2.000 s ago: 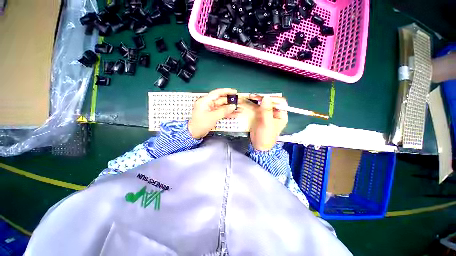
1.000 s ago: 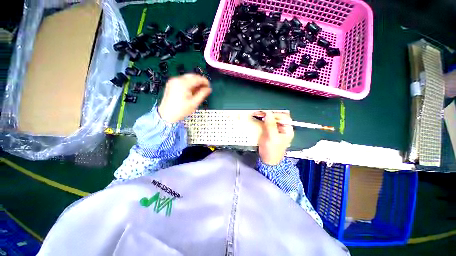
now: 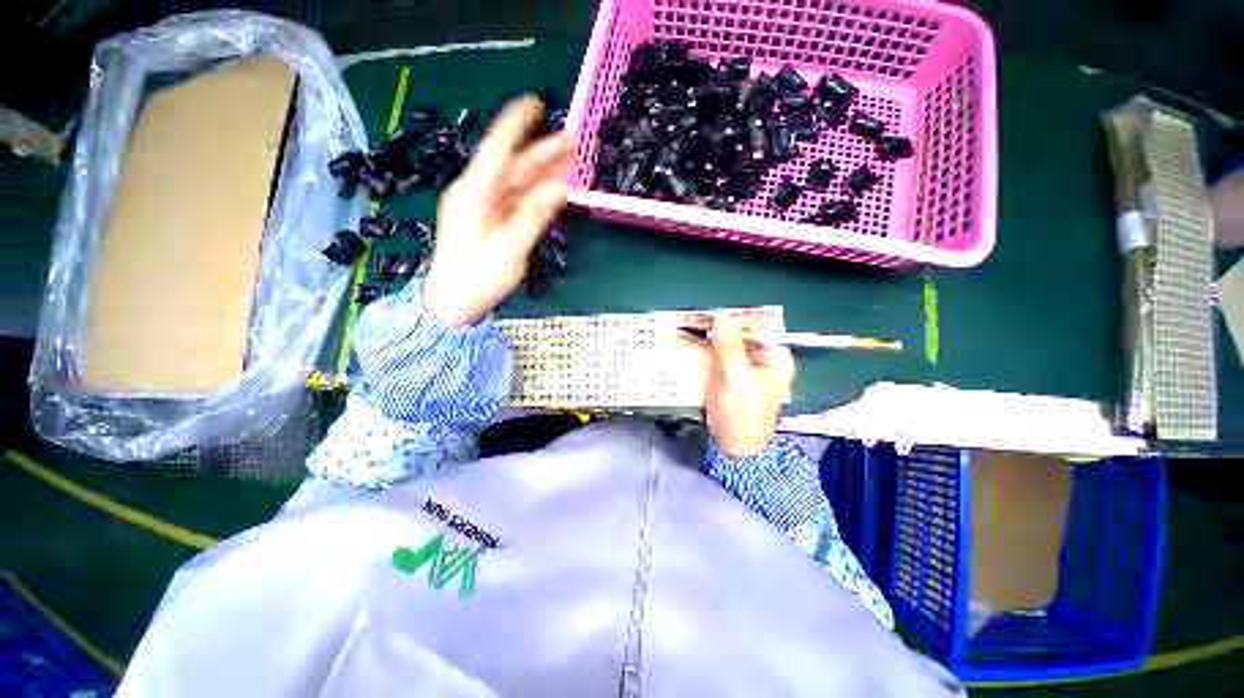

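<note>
My left hand is raised over the loose black plastic parts, left of the pink basket. Its fingers are spread and blurred, and I see nothing in it. My right hand holds a slim pale hand tool between thumb and fingers, its orange-brown end pointing right. The dark tip points left over the gridded sheet, which lies at the near bench edge, partly under my right hand. More black parts fill the left side of the pink basket.
A plastic-lined carton stands at the left. A white strip lies along the bench edge, above a blue crate. Bundled dotted sheets lie at the far right. Part of another person's arm shows at the right rim.
My left hand held a black part over the sheet two seconds ago. It has since moved up and left over the pile, without that part. My right hand still holds the tool over the sheet.
</note>
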